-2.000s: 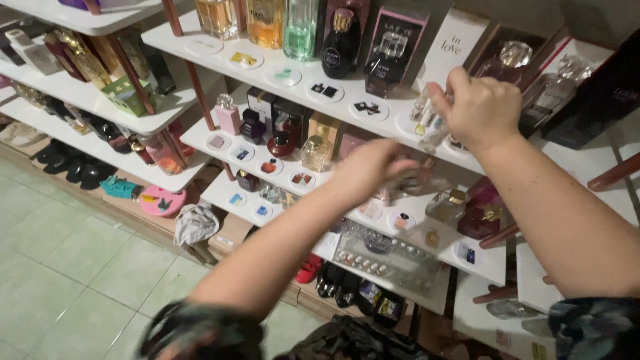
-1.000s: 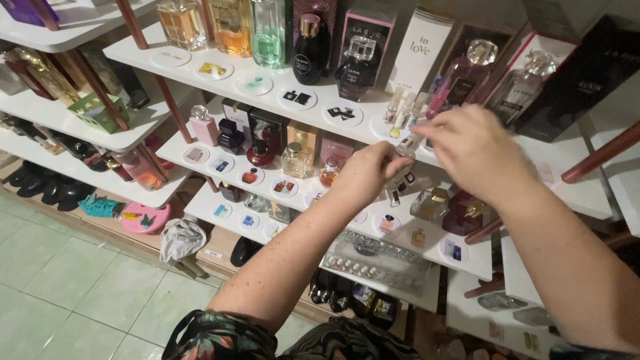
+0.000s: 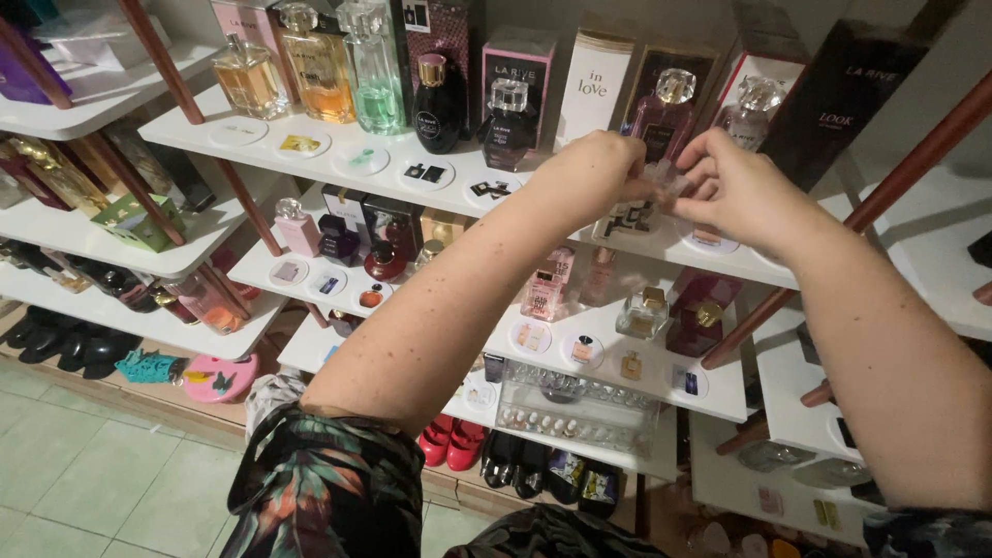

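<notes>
Over the top white shelf [image 3: 310,174] both hands meet at small clear vials [image 3: 665,184]. My left hand [image 3: 601,170] pinches one between thumb and fingers. Fingers of my right hand [image 3: 721,186] are curled close against the same spot, but blur hides whether they grip a vial too. Just below the hands lie small vials and dark-and-white cards [image 3: 626,221] at the shelf's edge. Behind them stand a pink perfume bottle with a faceted cap [image 3: 663,124] and a white perfume box [image 3: 595,85]. A black glass perfume bottle [image 3: 508,132] is left of my left hand.
Round picture discs [image 3: 426,174] line the shelf's front. Lower shelves hold more perfume bottles [image 3: 643,314] and a clear acrylic stand of small bottles [image 3: 577,411]. Reddish shelf posts [image 3: 922,147] slant at the right. Red shoes [image 3: 451,443] and black shoes [image 3: 515,465] sit low down.
Both hands have come together at the small vials; a second ago they were apart, my right hand blurred in motion. The view has shifted somewhat.
</notes>
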